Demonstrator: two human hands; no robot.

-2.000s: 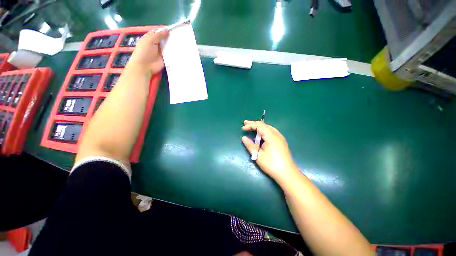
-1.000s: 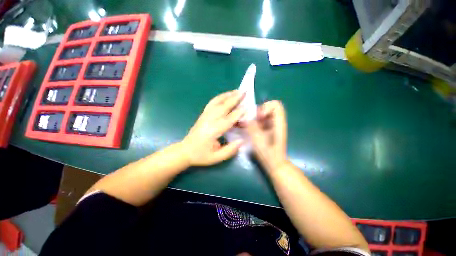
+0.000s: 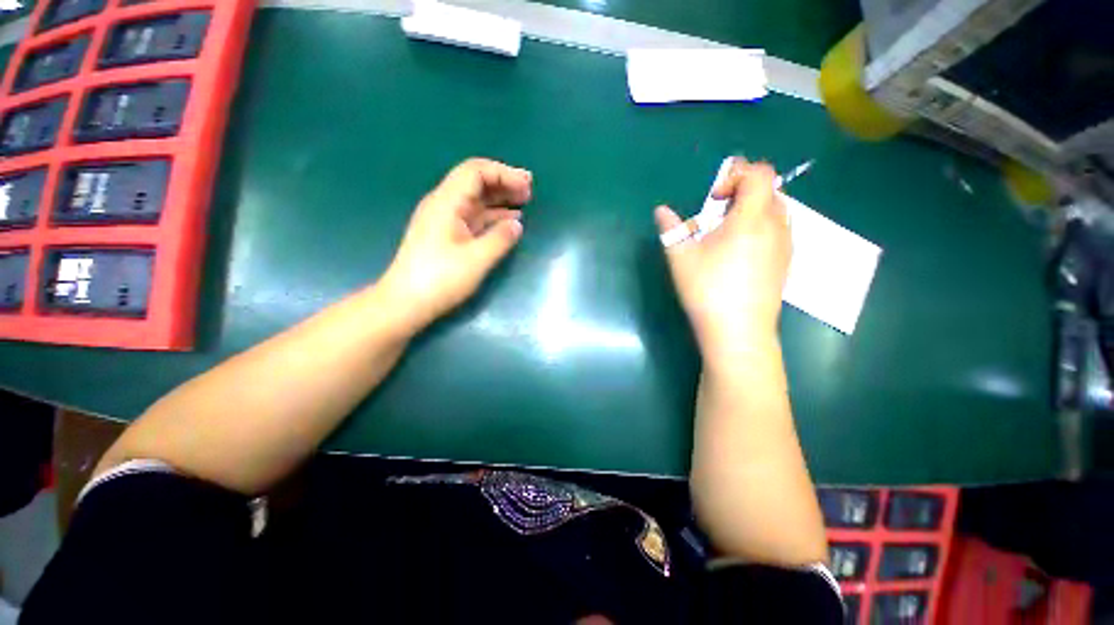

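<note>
The white label sheet (image 3: 832, 261) is in my right hand (image 3: 737, 263); part of it extends to the right behind the fingers, low over the bench or on it. The tweezers (image 3: 794, 172) are also in my right hand, with the tip pointing up and right past the fingers. My left hand (image 3: 459, 232) is over the middle of the bench, fingers curled, with a gap between thumb and fingertips and nothing seen in it. No small label can be made out.
A red-orange tray (image 3: 196, 183) of open-backed phones (image 3: 115, 192) is at the left, cut off by the edge. Folded white papers (image 3: 696, 76) lie along the pale line. A metal-framed machine (image 3: 947, 49) with yellow feet is upper right. Another phone tray (image 3: 943, 525) is below the bench edge.
The hands have parted after being together at the sheet. The sheet, first in my left hand, is now in my right with the tweezers. The view has shifted right.
</note>
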